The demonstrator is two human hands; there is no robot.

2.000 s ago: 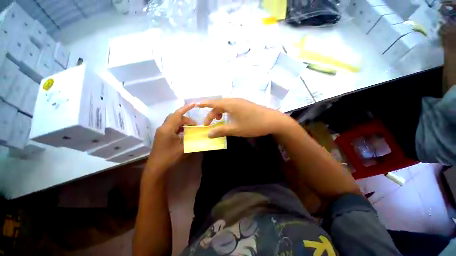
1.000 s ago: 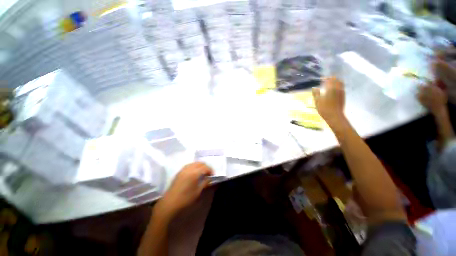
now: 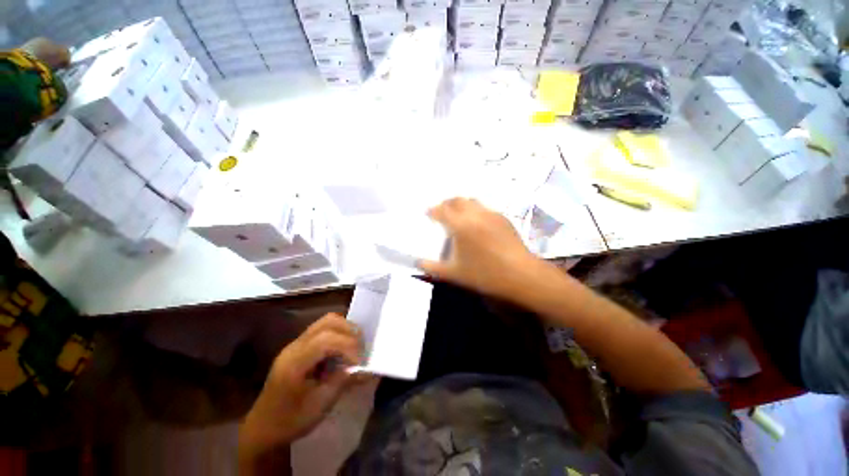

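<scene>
My left hand [image 3: 312,372] grips the lower left side of a white open box [image 3: 400,330], held tilted just in front of the table edge; its hollow inside shows. My right hand [image 3: 479,246] is over the table edge, with thumb and fingers around the end of a white piece [image 3: 405,244]. Glare and blur hide whether it grips this piece or only touches it. Another white box piece [image 3: 354,198] lies behind, partly washed out by glare.
White boxes [image 3: 247,237] stand at the left table edge, with a larger stack [image 3: 121,167] beyond. A cutter [image 3: 622,197] and yellow sheets [image 3: 642,149] lie right. A black plastic bag [image 3: 622,95] lies behind. A person's patterned sleeve [image 3: 28,88] shows at far left.
The yellow sheet is no longer in my hands. My right hand has come back from the yellow sheets to the middle. My left hand has moved off the table edge and now holds an open box.
</scene>
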